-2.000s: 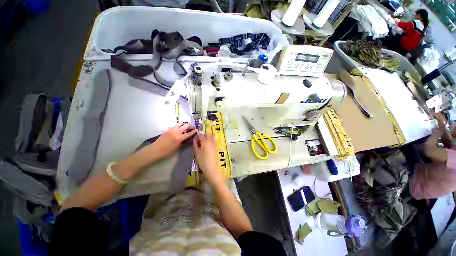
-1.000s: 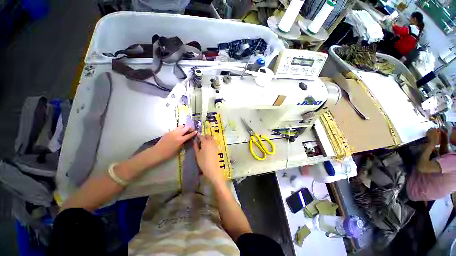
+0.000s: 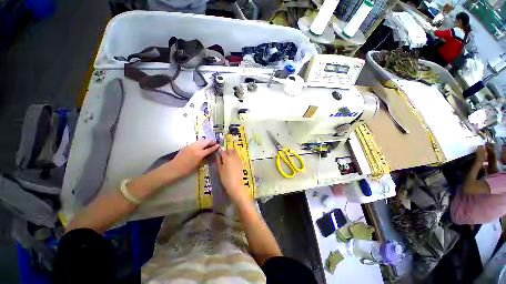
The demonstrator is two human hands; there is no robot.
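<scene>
A grey-brown fabric piece [image 3: 217, 186] runs from the needle area [image 3: 218, 133] of the white sewing machine [image 3: 294, 108] down to the table's front edge. My left hand [image 3: 192, 155] lies at its left side, fingertips on the cloth just in front of the presser foot. My right hand [image 3: 230, 169] lies on its right side, fingertips close to my left ones. Both hands press the cloth; the fingertips hide part of it. Another dark grey fabric part [image 3: 161, 161] shows beyond my left forearm. Yellow lettered tape [image 3: 239, 152] lies beside the needle.
Yellow-handled scissors [image 3: 289, 162] lie right of the needle. A long grey curved pile [image 3: 100, 144] lies at the table's left. Tangled strips [image 3: 186, 52] hang over the white bin [image 3: 127, 36] behind. At right are a brown board [image 3: 402, 127], a phone [image 3: 331, 222] and another worker's arm [image 3: 477, 177].
The fabric in front of my hands has shifted right and uncovered yellow tape at its left. The looped strips behind the needle have moved slightly. My hands stay nearly in place.
</scene>
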